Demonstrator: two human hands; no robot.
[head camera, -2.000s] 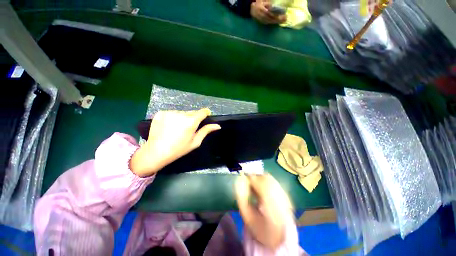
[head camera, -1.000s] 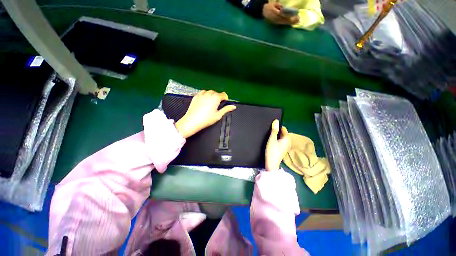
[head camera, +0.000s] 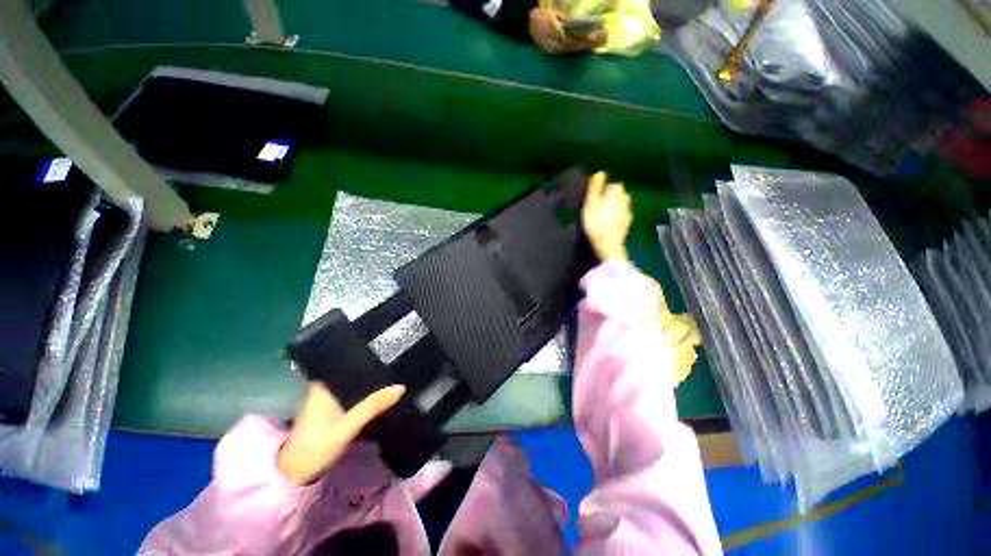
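A black panel (head camera: 478, 293) is held tilted diagonally above a silvery bubble bag (head camera: 364, 244). A narrow black end section (head camera: 364, 380) joins its lower left end by dark strips, with gaps between them. My left hand (head camera: 331, 429) is at the end section, thumb over its near edge; its fingers are partly hidden. My right hand (head camera: 606, 217) grips the panel's upper right end. A tan cloth (head camera: 680, 339) lies on the bench, partly hidden behind my right sleeve.
Stacked bubble bags (head camera: 837, 315) stand at the right. Black panels on bubble bags lie at the left (head camera: 33, 293) and upper left (head camera: 212, 125). A pale post (head camera: 92, 130) rises at the left. A person's hand (head camera: 560, 33) and an orange-brown hanging tool (head camera: 744, 43) are at the top.
The panel has turned from level to diagonal, and its end section now shows. My left hand moved down toward me; my right hand moved up. More of the bubble bag shows.
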